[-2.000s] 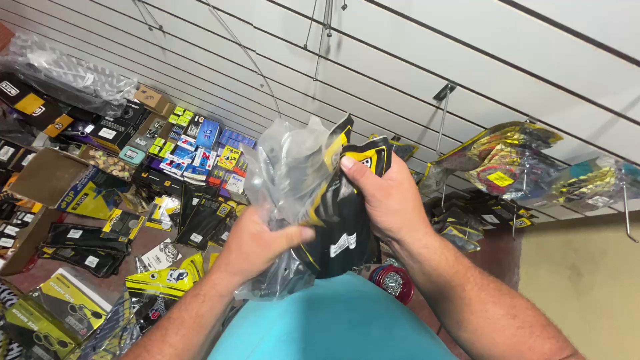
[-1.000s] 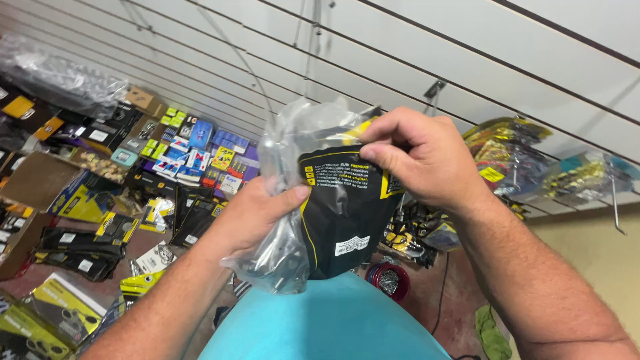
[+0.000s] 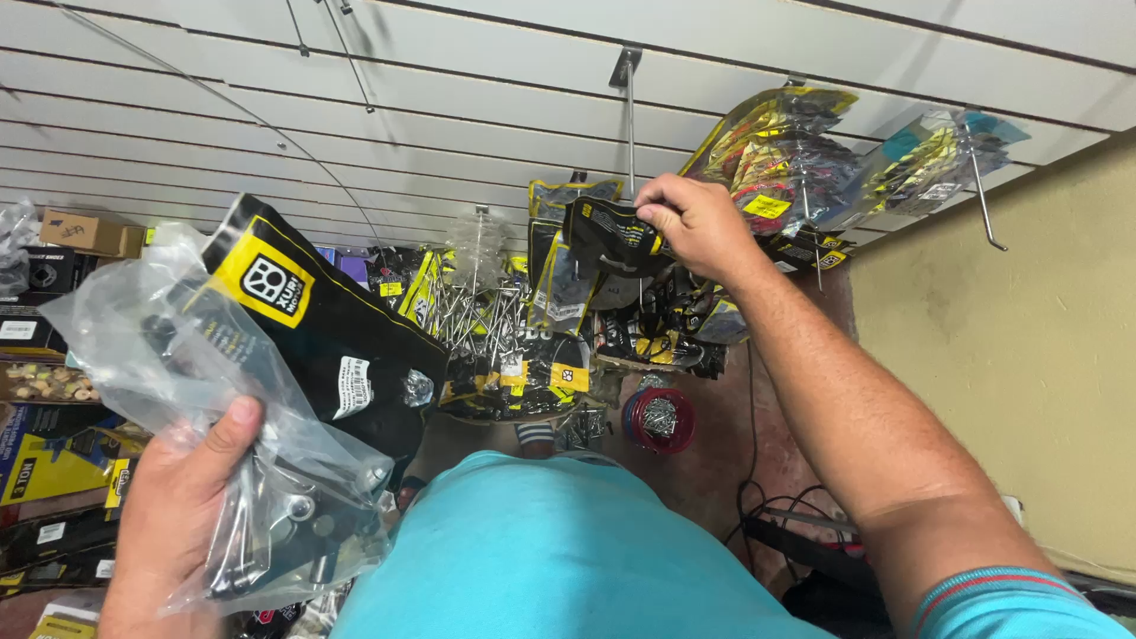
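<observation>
At the lower left, my left hand [image 3: 182,497] grips a clear plastic bag [image 3: 293,515] with metal parts inside. A black and yellow retail package [image 3: 355,346] lies against that bag, upright and tilted, held on the same side. My right hand [image 3: 697,222] pinches the top edge of another black package [image 3: 612,238], which is at a metal display hook [image 3: 629,124] on the slatted wall. Whether the hook passes through this package cannot be told.
Packed goods hang on hooks [image 3: 981,191] to the right. Below are a red tub of metal hooks [image 3: 659,419], black cables [image 3: 754,497] on the floor and piled black-and-yellow packages [image 3: 515,386]. Boxes [image 3: 89,232] and more packages stand at the left.
My hands have moved apart: the right one to the wall hook with a black package, the left one leftward with the clear bag. The view has shifted right.
</observation>
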